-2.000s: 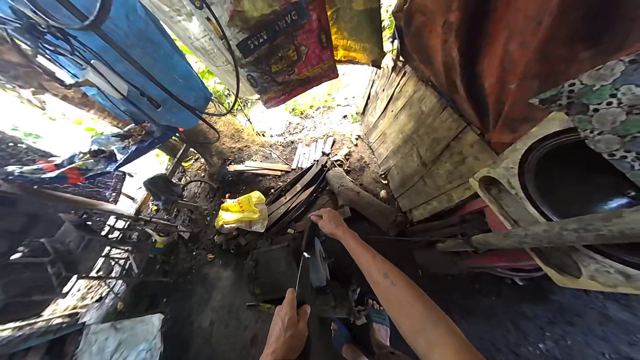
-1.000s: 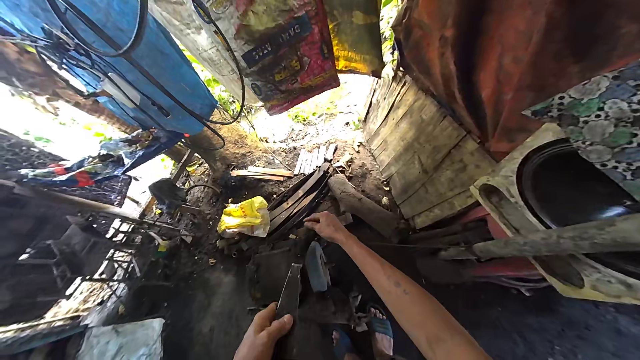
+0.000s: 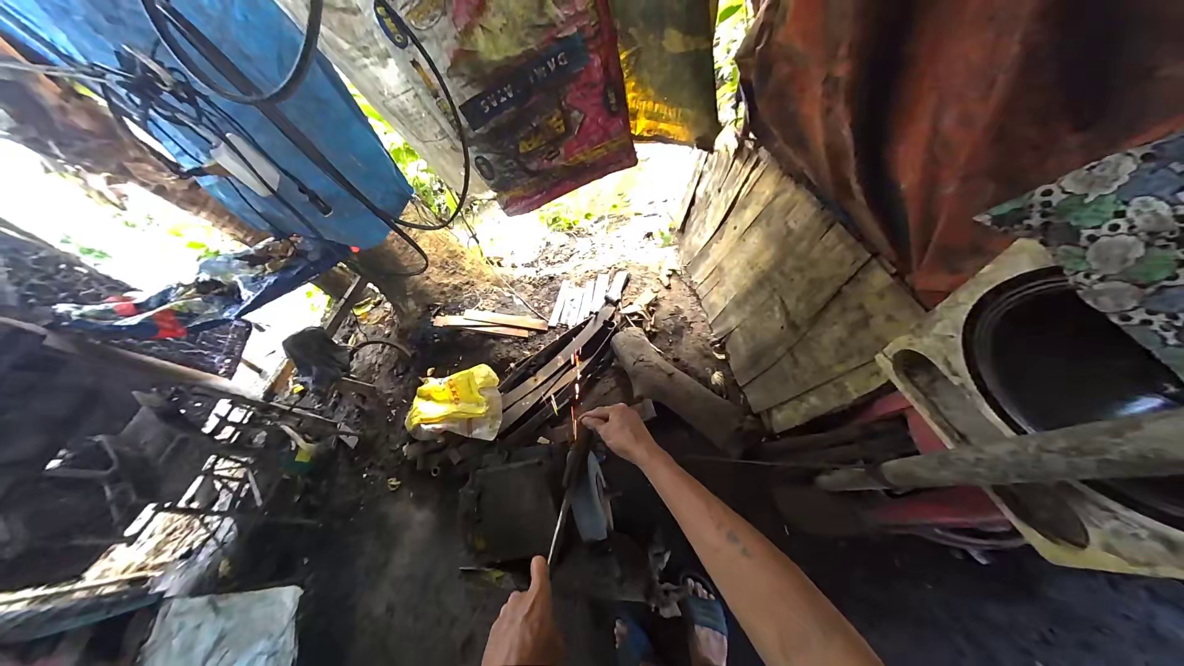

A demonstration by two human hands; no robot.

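Note:
My left hand (image 3: 525,615) is at the bottom, closed on the near end of a long, thin metal blade (image 3: 559,532) that points away from me. My right hand (image 3: 618,430) reaches in from the right, its fingers pinching at the dark far end of the blade. Orange sparks (image 3: 575,379) fly up and away from the right fingertips. Just right of the blade stands a blue-grey flat piece (image 3: 590,499); left of it is a dark block (image 3: 513,504). What the blade touches underneath is too dark to tell.
Beyond the hands lie dark wood or metal strips (image 3: 555,375), a yellow plastic bag (image 3: 455,402) and a log (image 3: 680,388). A wooden pole (image 3: 1017,458) crosses at right, by a pale basin frame (image 3: 1017,268). My sandalled feet (image 3: 705,615) are below. Cables (image 3: 462,139) hang upper left.
The blade's far end, apart from my right hand one second ago, is now at its fingers. My left hand has moved the blade away from me. Sparks have appeared.

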